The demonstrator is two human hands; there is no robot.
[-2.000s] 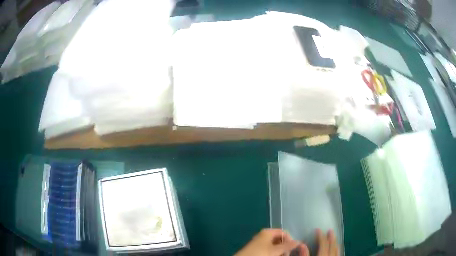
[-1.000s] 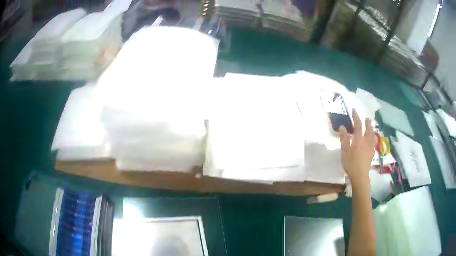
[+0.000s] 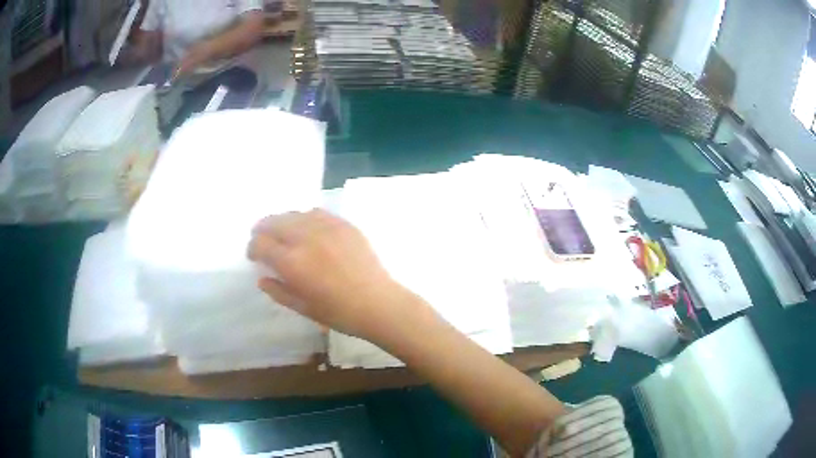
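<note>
My right hand (image 3: pixel 318 264) reaches in from the lower right. Its fingers and thumb are at the right front part of the tall stack of white film sheets (image 3: pixel 228 192). Whether it pinches a sheet cannot be told. My left hand is out of the picture. A lower stack of white sheets (image 3: pixel 420 233) stands to the right, partly behind my forearm. At the bottom edge, a clear glass pane (image 3: pixel 349 425) lies over the framed square pad (image 3: pixel 309 451), both cut off by the frame. The blue solar cell strings (image 3: pixel 136 438) show beside them at the left.
A lit smartphone (image 3: pixel 562 228) lies on white sheets. Red and yellow scissors (image 3: pixel 651 257) lie to its right. A pale green-white sheet stack (image 3: pixel 720 398) is at lower right. A brown board edge (image 3: pixel 242 382) runs under the stacks. Another person's arm (image 3: pixel 219 45) shows at upper left.
My right hand has moved left from the smartphone to the tall white stack. The phone's screen is now lit purple. The view has tilted up, and my left hand has left the picture since the earliest frame.
</note>
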